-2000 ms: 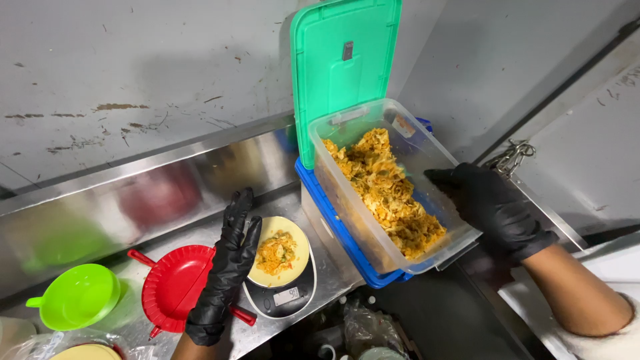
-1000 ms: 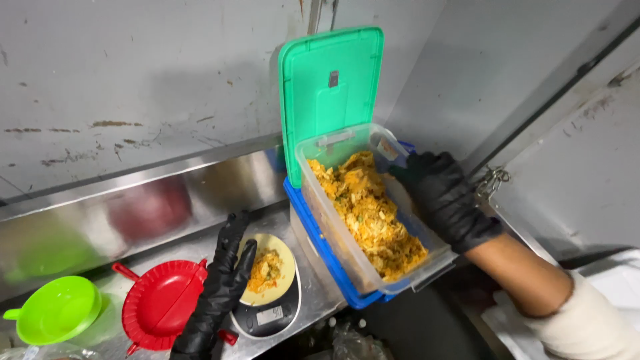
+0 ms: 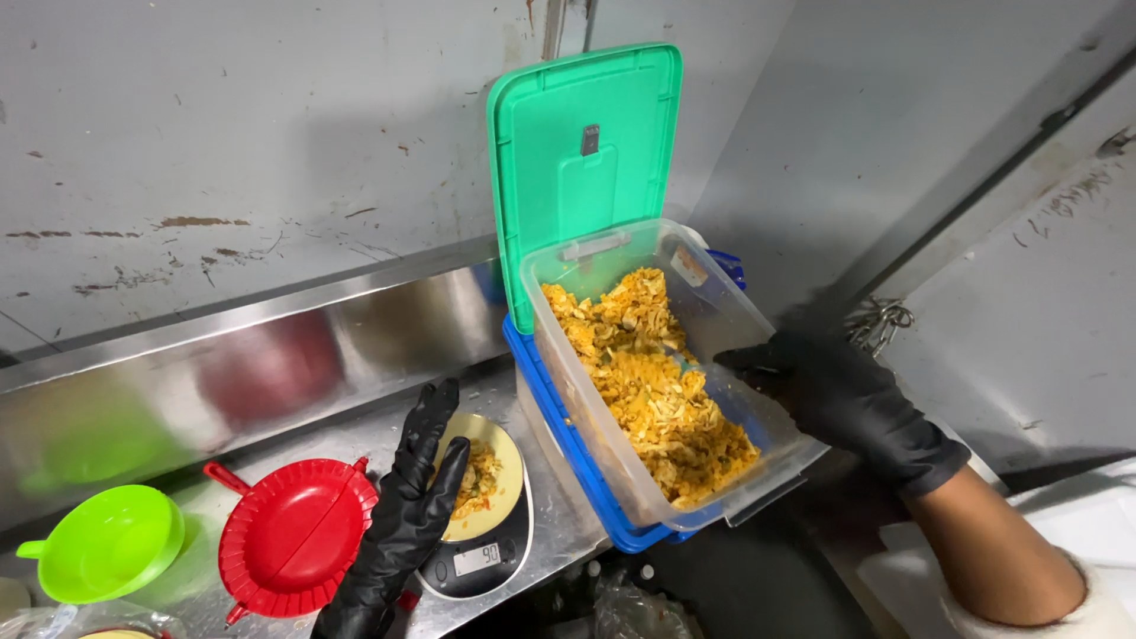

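Note:
My left hand (image 3: pixel 404 506), black-gloved, rests at the left edge of a pale yellow dough disc (image 3: pixel 508 475) with a small heap of shredded filling (image 3: pixel 477 475) on it. The disc lies on a digital kitchen scale (image 3: pixel 466 568). My right hand (image 3: pixel 843 399), also black-gloved, reaches over the right wall of a clear plastic bin (image 3: pixel 603 435) that holds orange-yellow filling (image 3: pixel 657 390). Its fingertips are above the bin's inside; whether they hold anything cannot be told. A green lid (image 3: pixel 586 177) stands upright behind the bin.
Left of the scale lie a red plastic dumpling press (image 3: pixel 297 537), opened flat, and a green plastic bowl (image 3: pixel 111 543) with a handle. The clear bin sits on a blue lid (image 3: pixel 577 461). A steel backsplash (image 3: pixel 364 355) runs behind. Plastic bags (image 3: pixel 635 612) lie below the counter edge.
My right hand has moved from the bin's right rim to over its inside. My left hand stays beside the dough disc, its fingers slightly shifted. The view has shifted a little.

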